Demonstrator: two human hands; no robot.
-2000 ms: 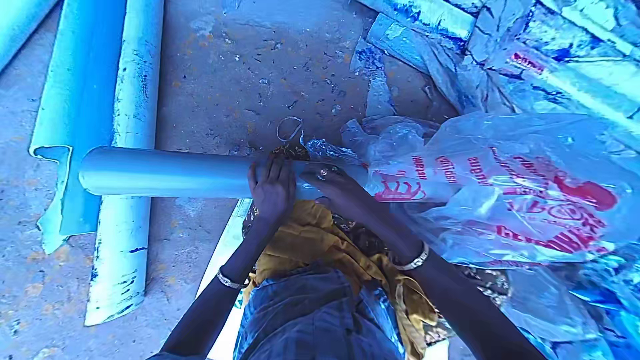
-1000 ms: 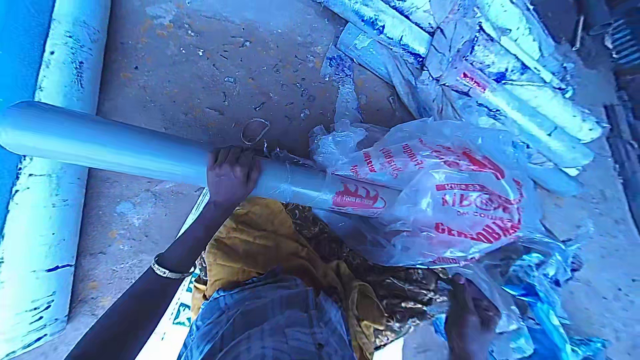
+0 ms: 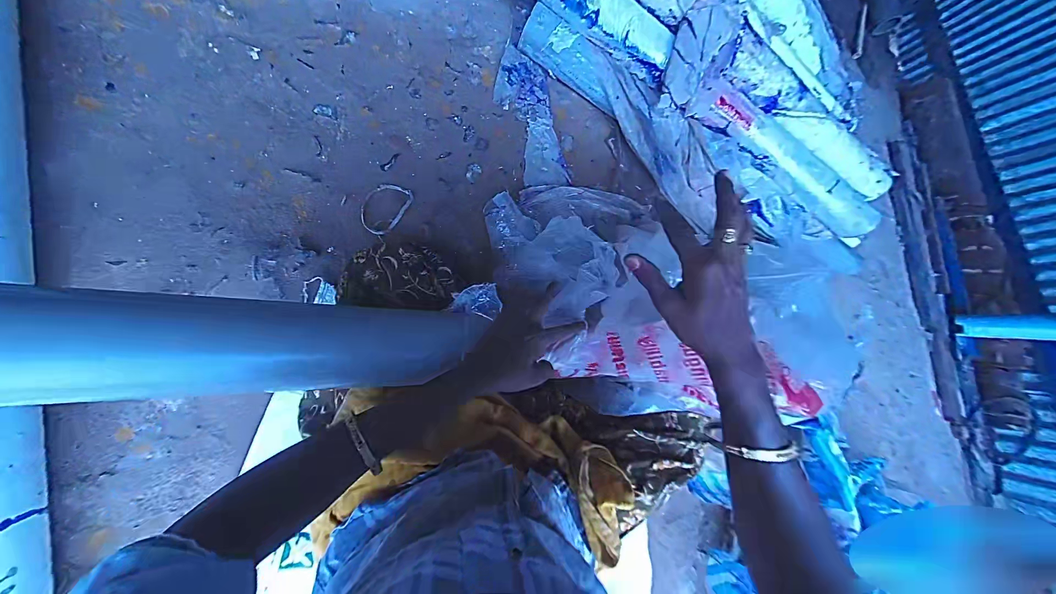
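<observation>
A smooth grey-blue pipe or roll [image 3: 223, 346] lies across the lap, running off the left edge. Beside its right end is my left hand [image 3: 516, 342], fingers spread at the edge of a clear plastic bag [image 3: 660, 355] with red print. Whether it grips the plastic I cannot tell. My right hand [image 3: 701, 280], with a ring and a bracelet at the wrist, lies spread over the bag's upper part, thumb and fingers apart. The pipe's right end is partly hidden by my left hand and forearm. A yellow-brown cloth [image 3: 495, 433] covers the lap beneath.
Several paint-stained, wrapped rolls [image 3: 792, 165] are stacked at the upper right. A pale roll [image 3: 16, 206] lies along the left edge. A thin loop [image 3: 386, 209] is on the dusty floor. Corrugated metal sheeting [image 3: 1002, 124] stands at the right, and blue plastic [image 3: 833, 462] lies lower right.
My left hand has moved right along the pipe to the bag. My right hand has gone from the bag's lower edge up onto its top. The pipe's right end no longer shows inside the bag.
</observation>
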